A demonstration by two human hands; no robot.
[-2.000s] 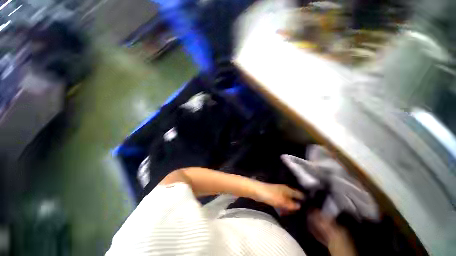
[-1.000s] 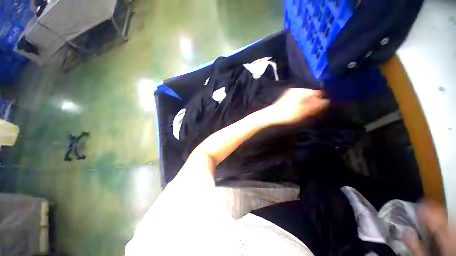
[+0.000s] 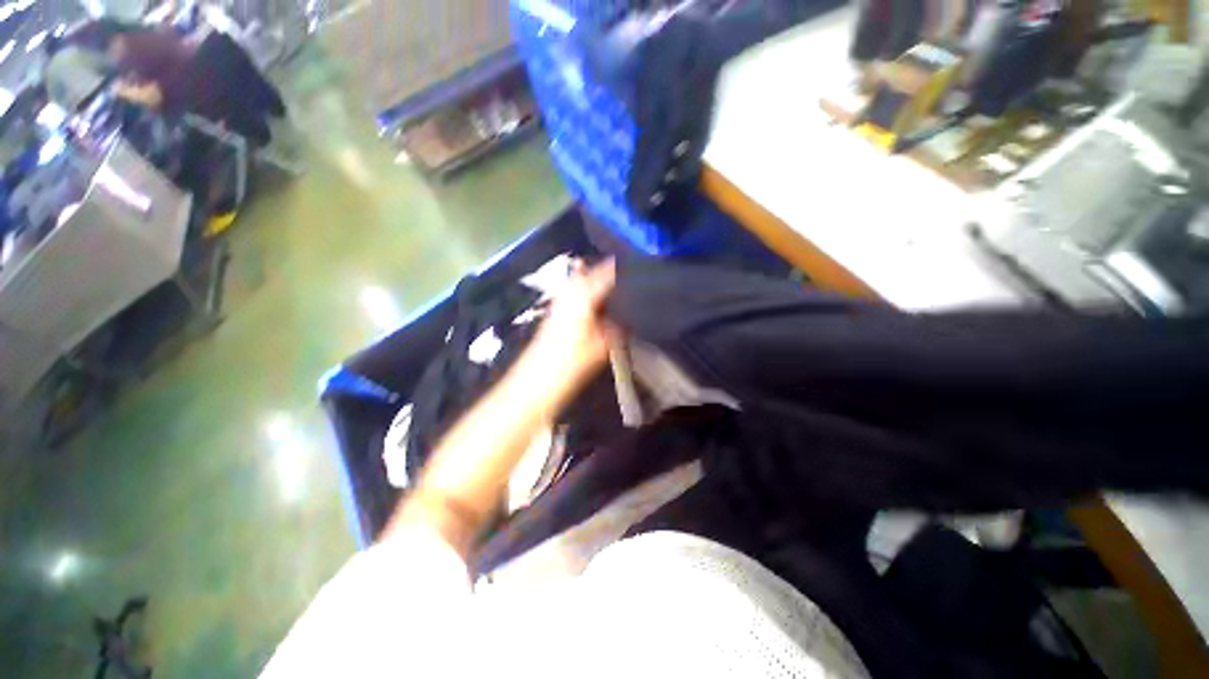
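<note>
My left hand (image 3: 583, 318) grips the waistband end of dark trousers (image 3: 902, 385), above a blue-edged container of dark garments. The trousers stretch from my left hand across my lap and over the table's edge to the right rim of the picture. Pale lining (image 3: 670, 377) shows at the gripped end. My right hand is not in view; the picture's edge or the cloth hides it. The picture is somewhat blurred.
The container (image 3: 347, 464) holds dark garments with white patches. A blue crate (image 3: 583, 126) with dark cloth stands behind it. The white table (image 3: 796, 120) with wooden edge carries spools and a yellow-black box (image 3: 907, 96). A person (image 3: 186, 80) is at the far left.
My left hand has moved left and now holds the trousers, which are stretched out to the right. My right hand has gone out of sight. The view has swung towards the table.
</note>
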